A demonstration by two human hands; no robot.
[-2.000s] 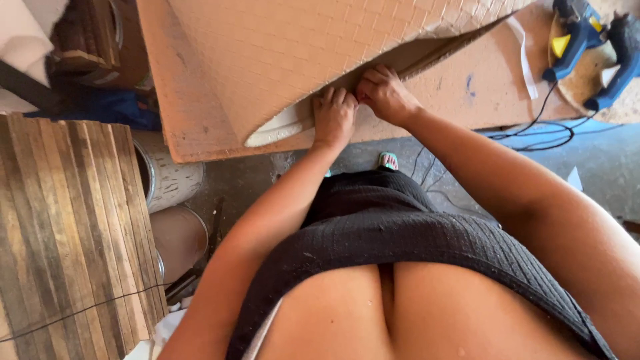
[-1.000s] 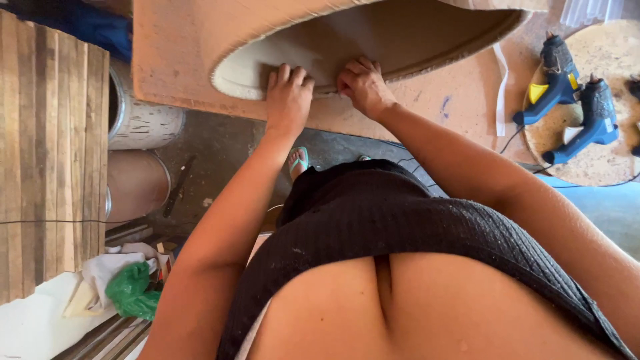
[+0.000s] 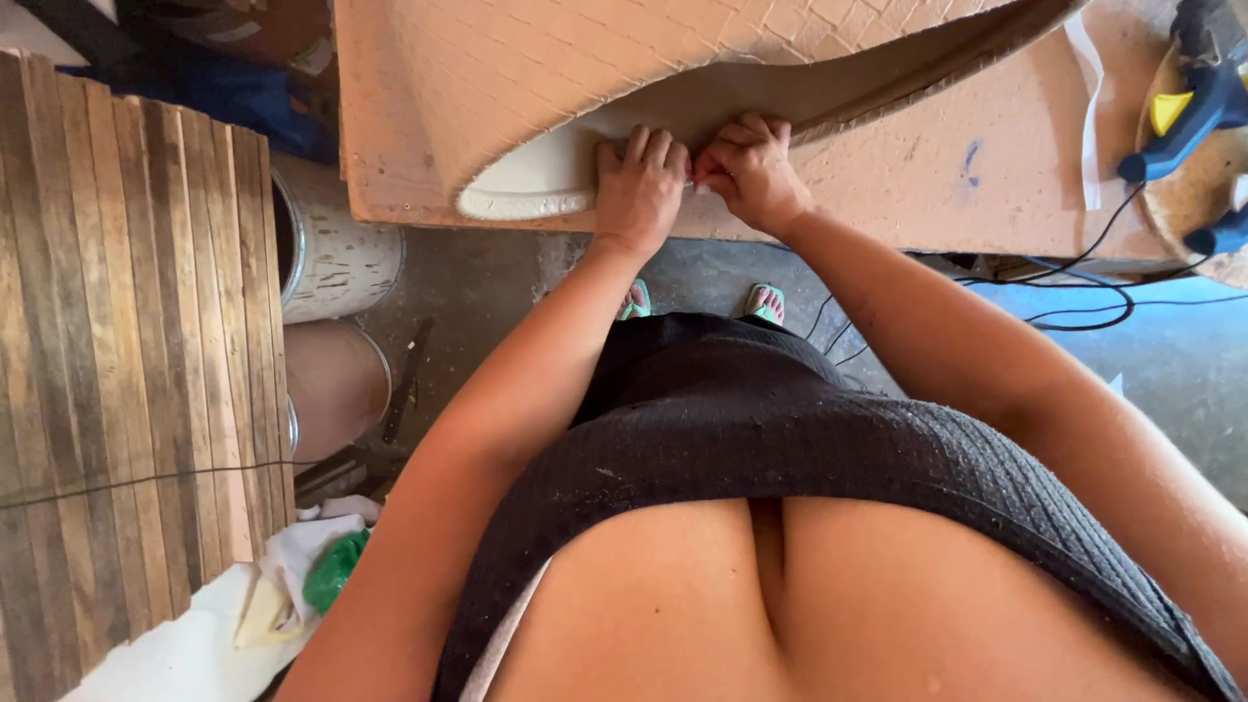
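Note:
A large tan lampshade-like shell (image 3: 585, 58) with a woven-look outside and a smooth pale inside lies on its side on the worktable (image 3: 926, 185), its open rim towards me. My left hand (image 3: 642, 185) rests over the near rim, fingers curled inside the opening. My right hand (image 3: 756, 175) is close beside it at the same rim, thumb and fingers pinched together. Something small and pale shows between the two hands, too small to name. The fingertips of both hands are partly hidden.
A white strip (image 3: 1087, 117) lies on the table at the right. Blue glue guns (image 3: 1194, 122) rest on a round board (image 3: 1170, 200), with black cables hanging below. Wooden slats (image 3: 136, 341) and drums (image 3: 341, 234) stand at the left, above a green plastic bag (image 3: 334, 570).
One second ago the shell's opening showed wider; now its woven outside covers more of the view, much as two seconds ago. Both hands remain at the rim, now closer together. The view has shifted.

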